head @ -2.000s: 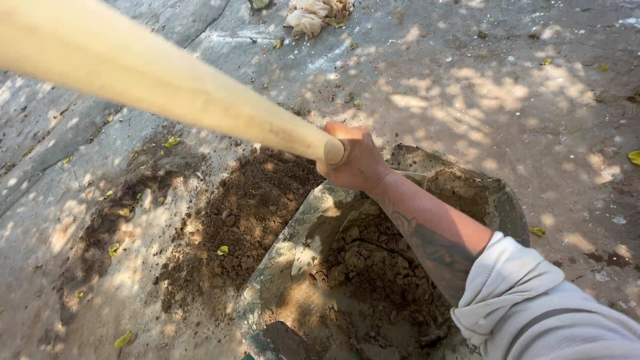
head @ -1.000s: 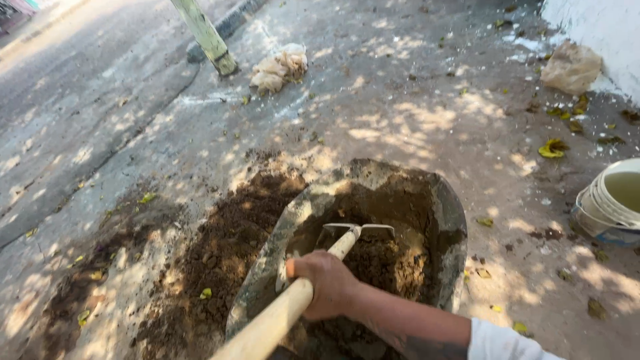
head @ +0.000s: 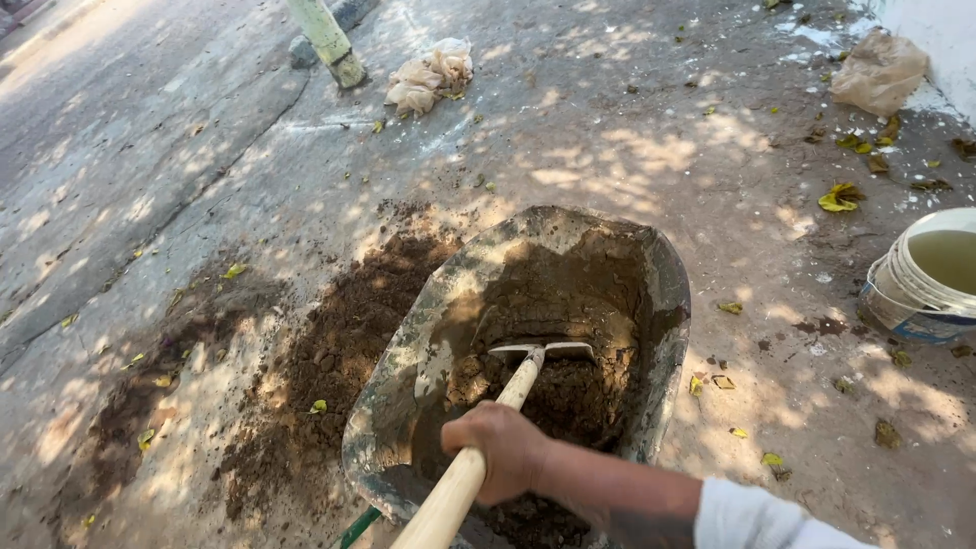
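My right hand (head: 499, 450) grips the pale wooden handle (head: 446, 499) of a digging tool. The tool's metal head (head: 541, 350), which looks like a hoe's, rests in wet brown mud (head: 568, 393) inside a wheelbarrow tray (head: 385, 381). Mud coats the tray's inner walls. The handle slants from the lower edge of the view up to the head. My left hand is out of view. The lower end of the handle is cut off by the frame.
Loose soil (head: 343, 335) lies on the paved ground left of the tray. A white bucket (head: 915, 282) of cloudy liquid stands at the right. Crumpled plastic bags (head: 431, 76) lie farther off, near a post (head: 328, 42). A white wall (head: 934, 46) borders the upper right.
The handle has swung from high across the view at the upper left down to the lower edge, and the tool's head now shows in the mud. The view has shifted, bringing in the bucket.
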